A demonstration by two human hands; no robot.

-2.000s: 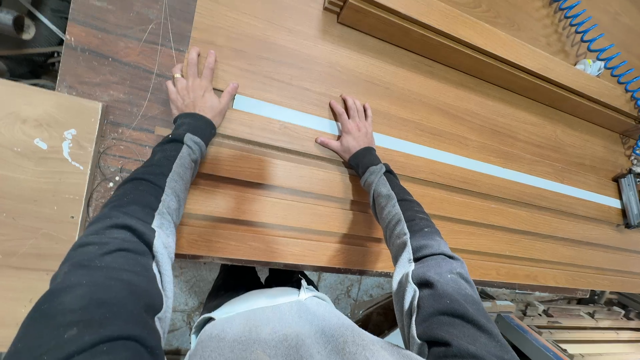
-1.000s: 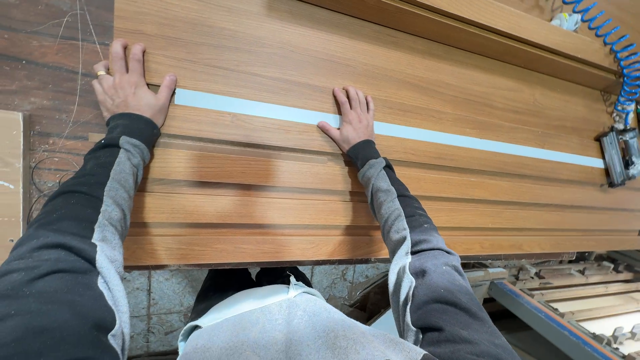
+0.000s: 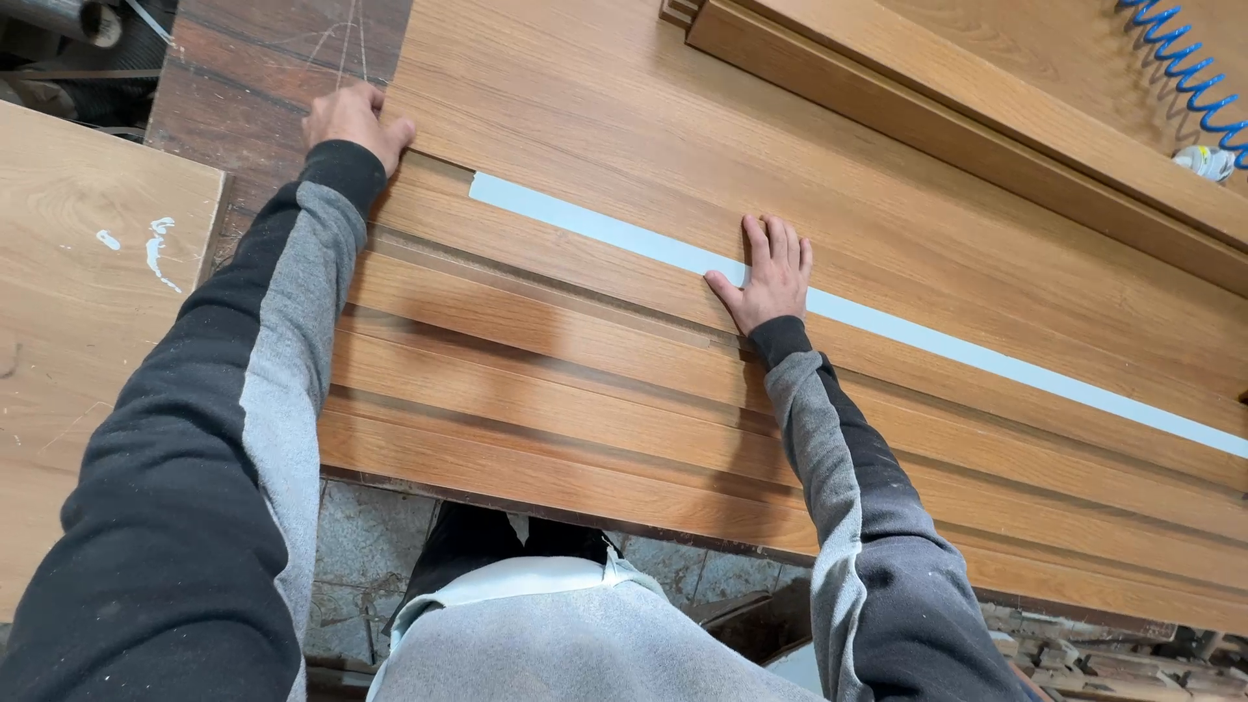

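A wide wood-grain panel [image 3: 585, 107] lies across the bench, with narrower wood-grain boards [image 3: 546, 390] lying parallel on the side nearer my body. Along the panel's near side runs a long pale blue strip [image 3: 907, 336]. My left hand [image 3: 356, 122] is at the panel's left end, fingers curled over the edge and thumb at its corner; whether it grips the panel cannot be told. My right hand [image 3: 772, 278] rests palm down across the strip, fingers spread on the panel, holding nothing.
Long wood-grain boards [image 3: 936, 127] lie at the back right, near a coiled blue air hose [image 3: 1185, 73]. A light wood board [image 3: 97, 322] with white marks stands at the left. Dark bench top [image 3: 263, 78] shows beyond the panel's left end. Wood pieces [image 3: 1102, 663] lie at the lower right.
My left hand has gone from lying flat with fingers spread to curled at the panel's left end. My right hand stays on the strip. The view has shifted.
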